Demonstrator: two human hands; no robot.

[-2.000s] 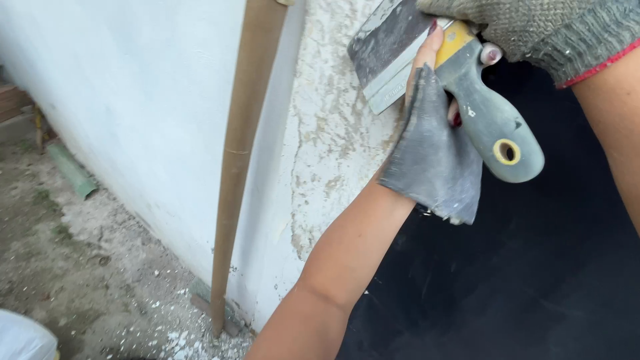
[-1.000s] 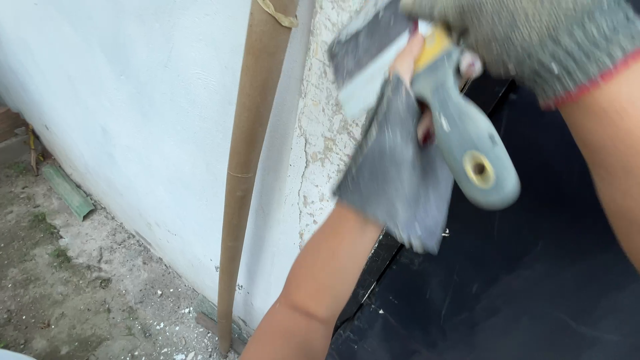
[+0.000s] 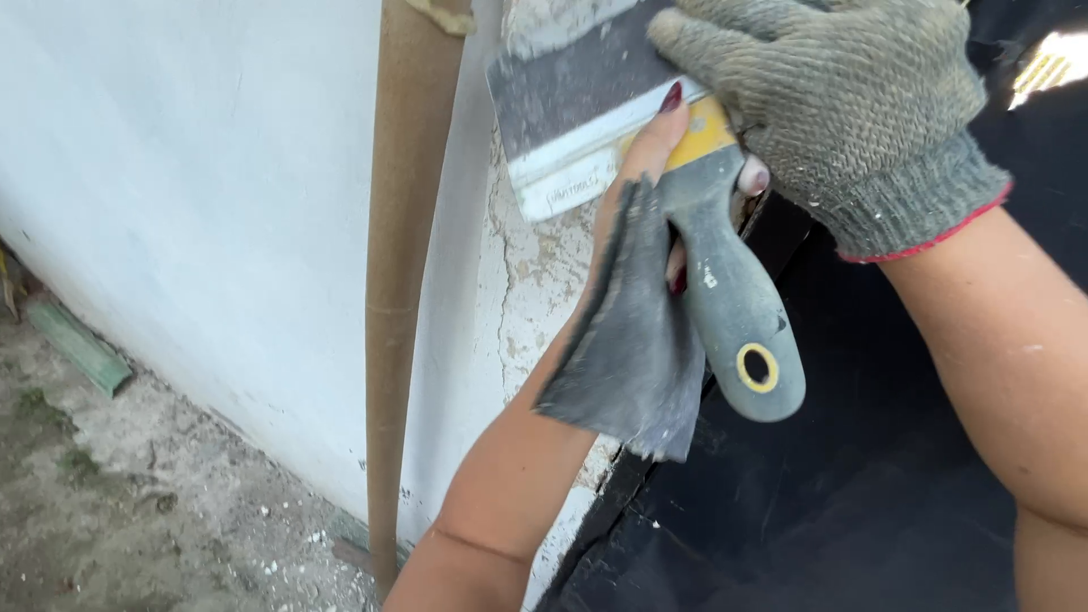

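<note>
My bare left hand (image 3: 650, 157) grips a wide putty knife (image 3: 733, 280) by its neck, thumb along the yellow collar, handle pointing down to the right. A dark grey sheet of flexible material (image 3: 633, 340), perhaps sandpaper, hangs from the same hand over the wrist. My right hand (image 3: 837, 102), in a grey knitted glove with a red hem, lies beside the collar and the blade's upper edge; its fingers are apart, and whether it grips anything is hidden. The blade is in front of a wall edge with cracked, patchy plaster (image 3: 531, 297).
A long brown pole (image 3: 399, 280) leans against the white wall (image 3: 195, 212) left of my arms. Black sheeting (image 3: 816, 510) covers the right side. Below at left lie dirt ground (image 3: 187, 501) with white chips and a green strip-like piece (image 3: 81, 344).
My left hand keeps hold of the putty knife and the grey sheet. My gloved right hand stays near the blade, its fingers now more spread across the blade's edge.
</note>
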